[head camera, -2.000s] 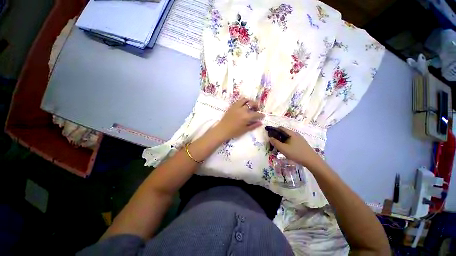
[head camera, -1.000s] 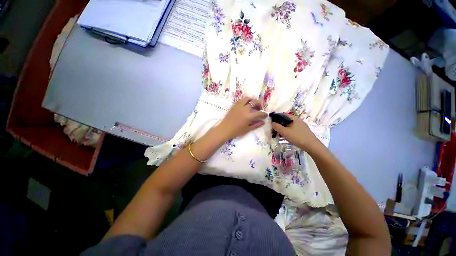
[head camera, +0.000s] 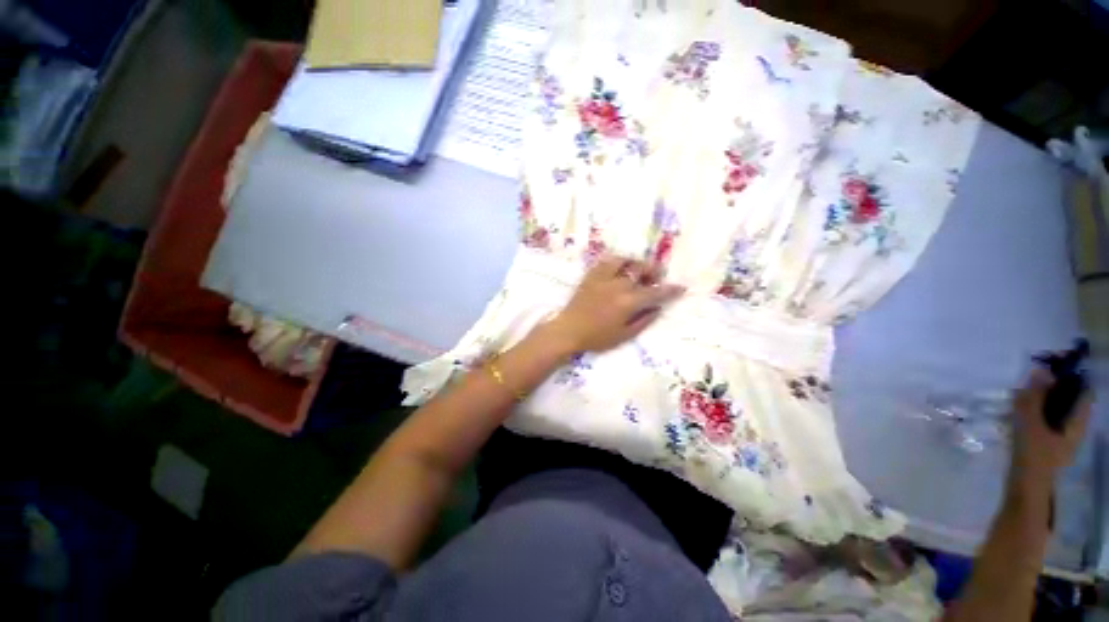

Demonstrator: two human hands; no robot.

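Observation:
A cream dress with a red and purple flower print (head camera: 711,413) lies spread over the table, its gathered part away from me and a scalloped edge near my lap. My left hand (head camera: 618,304) rests on the waist seam, fingers bent against the cloth; whether it pinches anything is hard to tell. My right hand (head camera: 1048,419) is at the far right of the table, off the dress and somewhat blurred. It holds the black thread snips (head camera: 1063,371).
Clipboard with papers (head camera: 365,112) and a yellow-tan pad (head camera: 375,33) lie at the upper left. A red-orange crate (head camera: 183,273) with cream garments stands left of the grey-blue table (head camera: 365,249). A floral garment pile (head camera: 827,581) is beside my lap, lower right.
My right hand has moved from the waist seam to the table's right side with the snips. My left hand has stayed at the seam. The view has shifted, so the table contents appear further right.

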